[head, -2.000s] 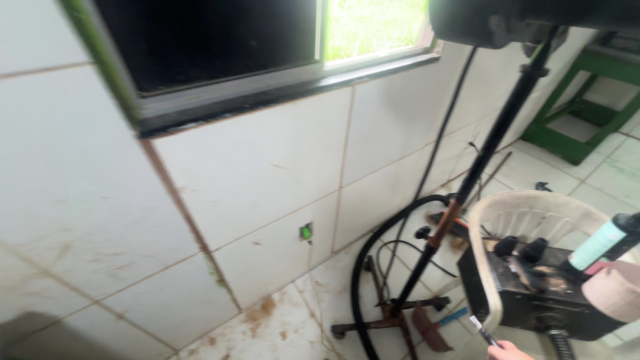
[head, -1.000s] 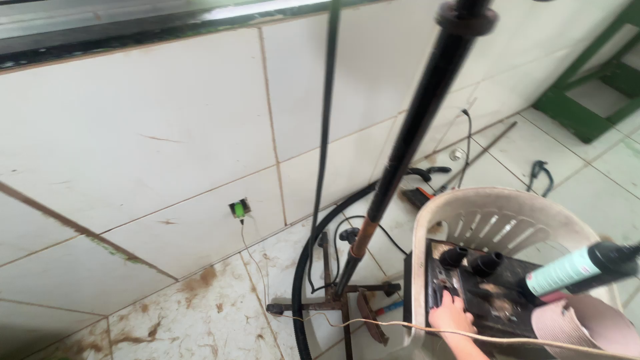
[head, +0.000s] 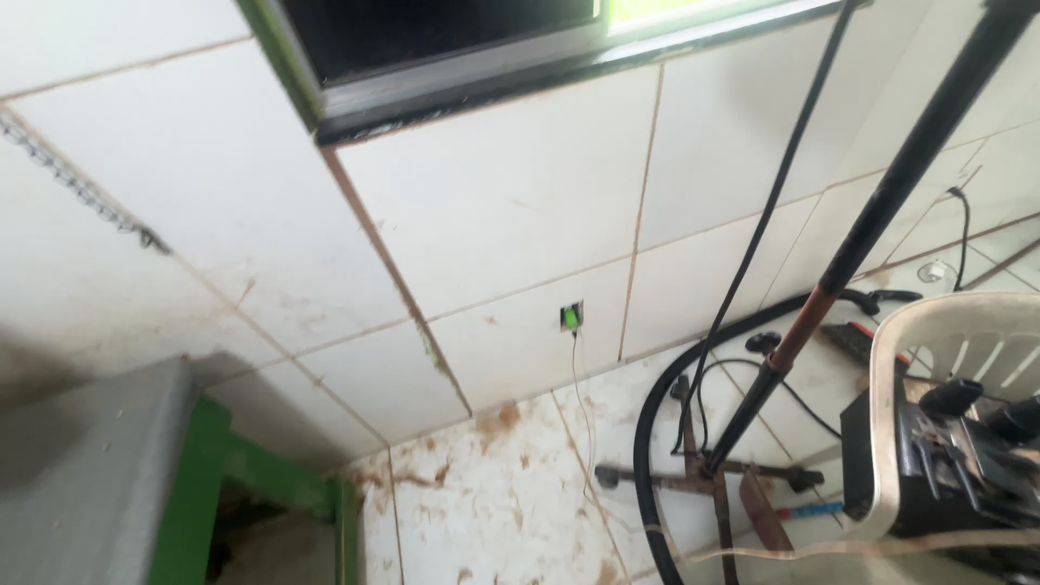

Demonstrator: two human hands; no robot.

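Observation:
Neither of my hands shows in the head view now. At the lower right stands a cream plastic basket point(head: 886, 422) with black tools and fittings point(head: 951, 463) in it. Left of the basket rises a black pole point(head: 902, 179) on a wheeled metal base point(head: 707, 479). A thick black hose point(head: 650, 414) curves around the base's left side. In the wall behind, a green plug point(head: 571, 317) sits in a socket, and a thin cable point(head: 578, 390) hangs from it to the floor.
A green-legged table point(head: 195, 479) with a grey top stands at the lower left. A window with a dark sill point(head: 487, 97) is above. Dirt stains point(head: 497, 418) mark the tiled floor. A brush point(head: 857, 345) and a blue-handled tool point(head: 812, 510) lie near the pole base.
The hand that was at the basket one second ago is out of view. The view has swung left, bringing in the grey-topped table; the mint-coloured bottle is out of view.

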